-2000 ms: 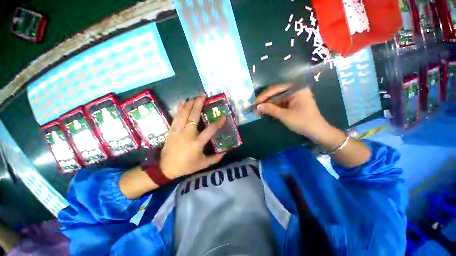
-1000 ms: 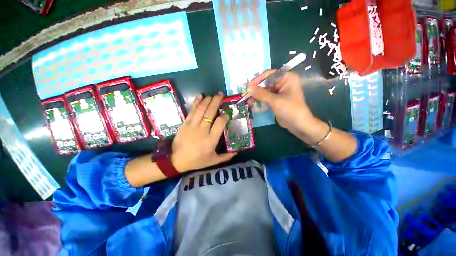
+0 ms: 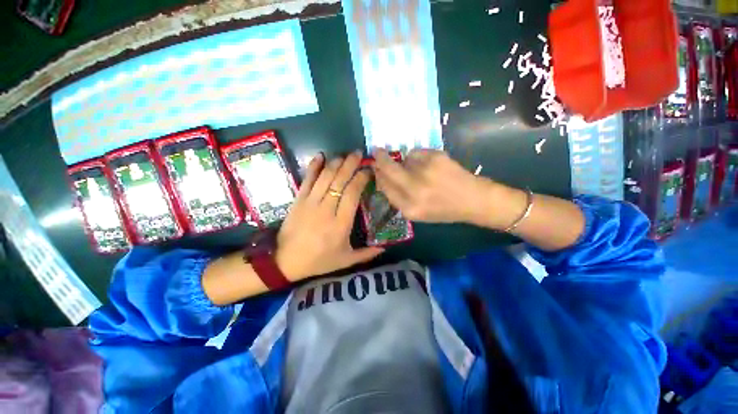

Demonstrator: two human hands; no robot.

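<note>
An open phone assembly with a red edge lies in front of me on the dark green bench. My left hand lies along its left side, fingers and thumb against it, holding it. My right hand covers its upper part, with fingertips on its top end. The tweezers are not visible now; whether my right hand still holds them is hidden. A light-blue adhesive sheet runs away from the phone's top end.
Several red-edged phones stand in a row at left, below another adhesive sheet. A red bin with scattered white slips is at upper right. A clear phone tray is at far right.
My right hand has turned over and moved left onto the phone's top end. The tweezers, seen in it before, have gone from sight. My left hand stays on the phone.
</note>
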